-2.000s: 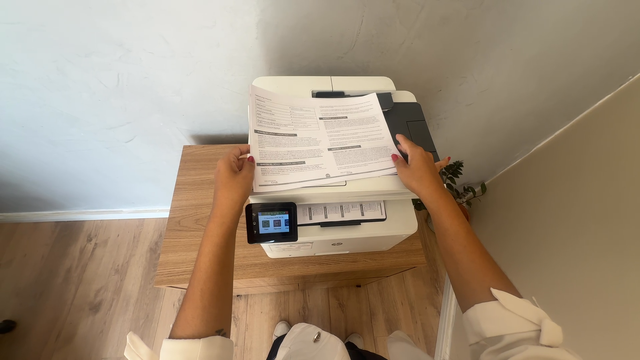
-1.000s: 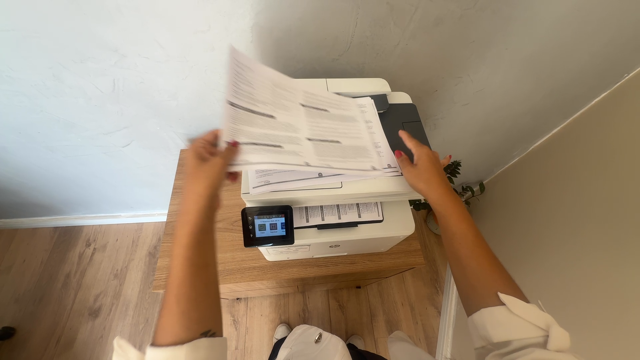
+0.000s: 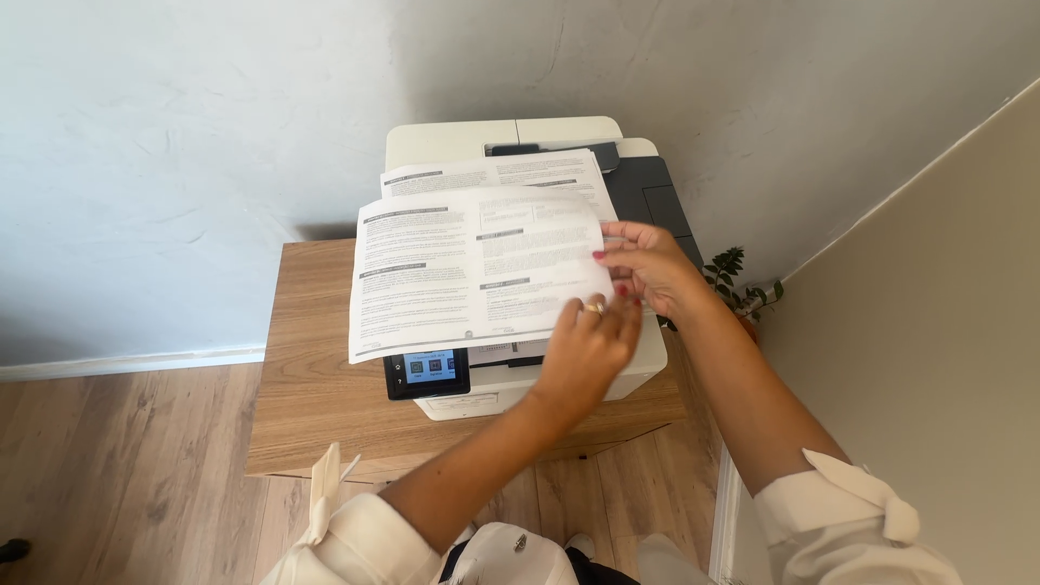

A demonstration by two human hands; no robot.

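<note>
A printed paper sheet (image 3: 414,276), perhaps with others under it, is held above the front of a white and dark grey printer (image 3: 451,138). My right hand (image 3: 654,264) grips its right edge between thumb and fingers. At the lower right corner of the same sheet is my left hand (image 3: 589,341), wearing a ring, its fingertips close to those of the right; the thumb is hidden. Behind the held sheet, more printed sheets (image 3: 439,180) lie on top of the printer. Part of another printed page shows below, near the printer's touchscreen (image 3: 429,370).
The printer stands on a wooden cabinet (image 3: 317,325) against a grey wall (image 3: 203,122). A potted plant (image 3: 735,280) is at the right, beside a beige wall (image 3: 910,325). The person's feet are on the wood floor below.
My left hand has moved from the left side of the paper across to its lower right corner. The lifted paper has come down toward the printer's front, and the sheets behind it show more.
</note>
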